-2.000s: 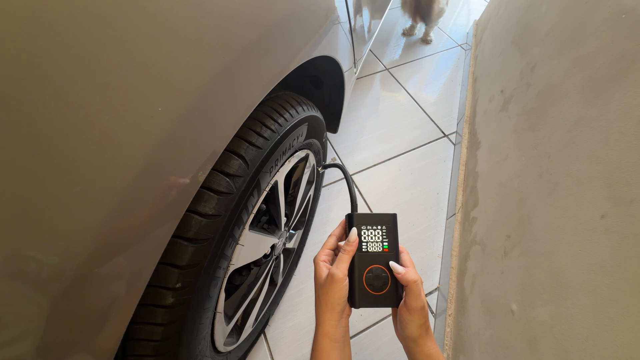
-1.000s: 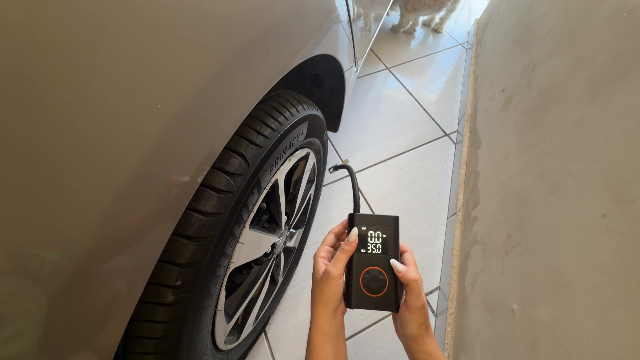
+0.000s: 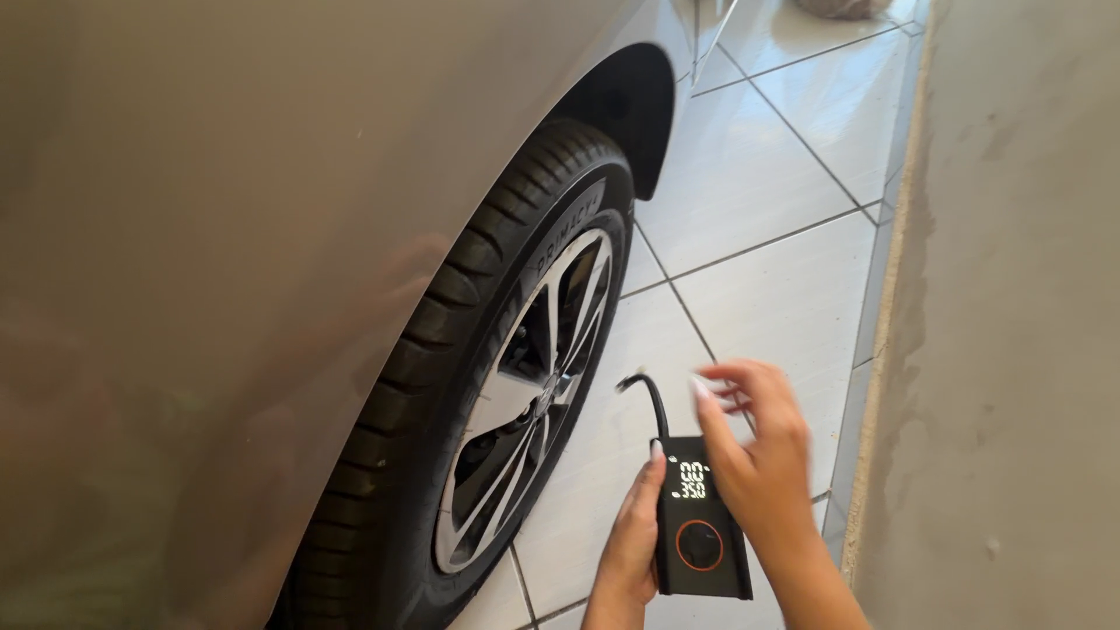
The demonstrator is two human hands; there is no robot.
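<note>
My left hand (image 3: 632,534) grips the left side of a black portable tire inflator (image 3: 700,573), its thumb near the top corner. The inflator's display is lit with two rows of digits above a round control pad ringed in orange. From its top rises a short black air hose (image 3: 654,402), bent left, its metal end free in the air beside the wheel. My right hand (image 3: 761,437) is lifted over the inflator's upper right, blurred, fingers apart and holding nothing. The car tire (image 3: 490,254) with its alloy wheel (image 3: 544,394) stands to the left of both hands.
A glossy car body panel (image 3: 219,219) fills the left side, with the wheel arch (image 3: 643,105) above the tire. White floor tiles (image 3: 770,289) with dark joints lie below. A plastered wall (image 3: 1015,306) runs along the right. Part of a furry animal (image 3: 844,7) shows at the top edge.
My right hand has let go of the inflator's right side and risen toward the hose. The display went from all segments lit to set digits. The animal has moved farther out of view.
</note>
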